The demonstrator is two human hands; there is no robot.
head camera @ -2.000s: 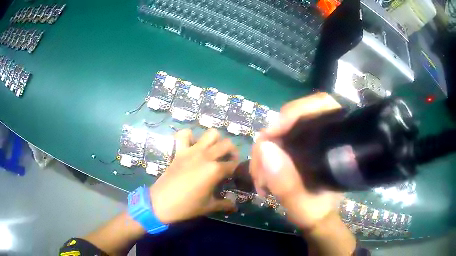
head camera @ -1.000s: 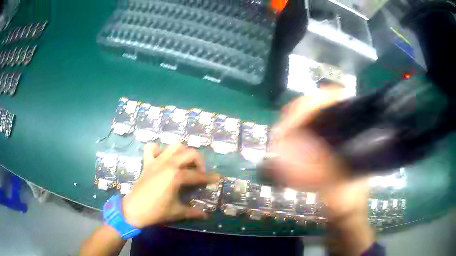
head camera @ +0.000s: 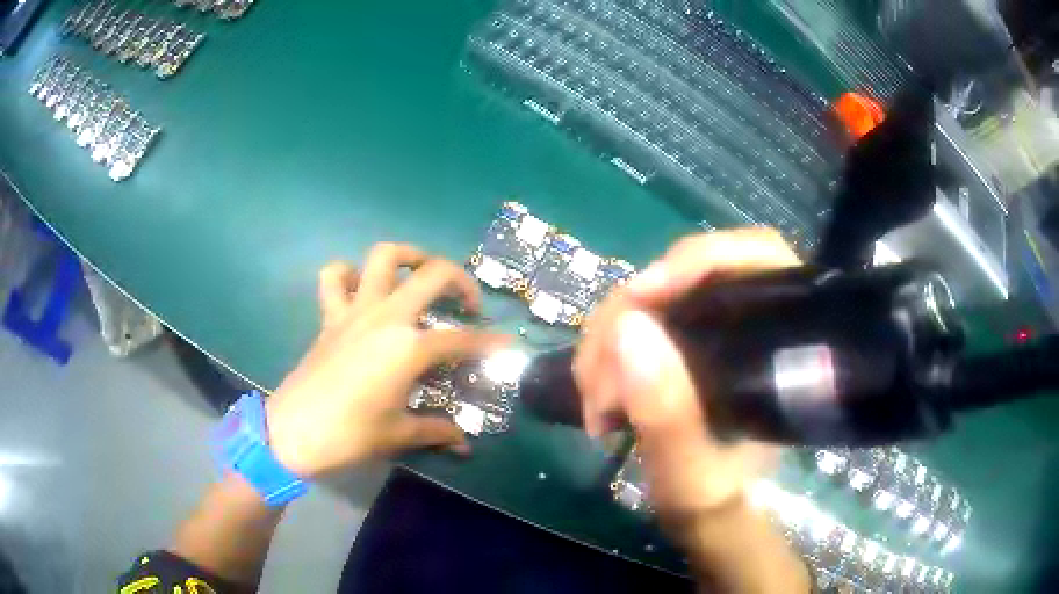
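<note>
My right hand (head camera: 668,371) is closed around the thick black electric screwdriver (head camera: 801,360), which lies nearly level with its cable to the right. Its dark nose points left at a small circuit board (head camera: 482,389) in the near row. My left hand (head camera: 360,360) is on the left end of that row, thumb and fingers around the boards there; whether it grips one is hard to tell. Two boards of the far row (head camera: 563,279) show beyond, and the rest is hidden behind my right hand. The screwdriver tip's contact point and any screw are too small to see.
A clear ribbed tray (head camera: 650,104) lies beyond the boards. An orange object (head camera: 858,115) and a dark upright object (head camera: 888,174) stand right of it, near a grey-white box (head camera: 970,244). Slanted rows of small parts (head camera: 95,116) lie far left. More boards (head camera: 894,499) lie lower right. The bench edge curves in front.
The view has shifted, so the boards and tray appear farther right. The screwdriver, blurred and apart from my left hand a second ago, now has its nose close to the board beside my left fingers.
</note>
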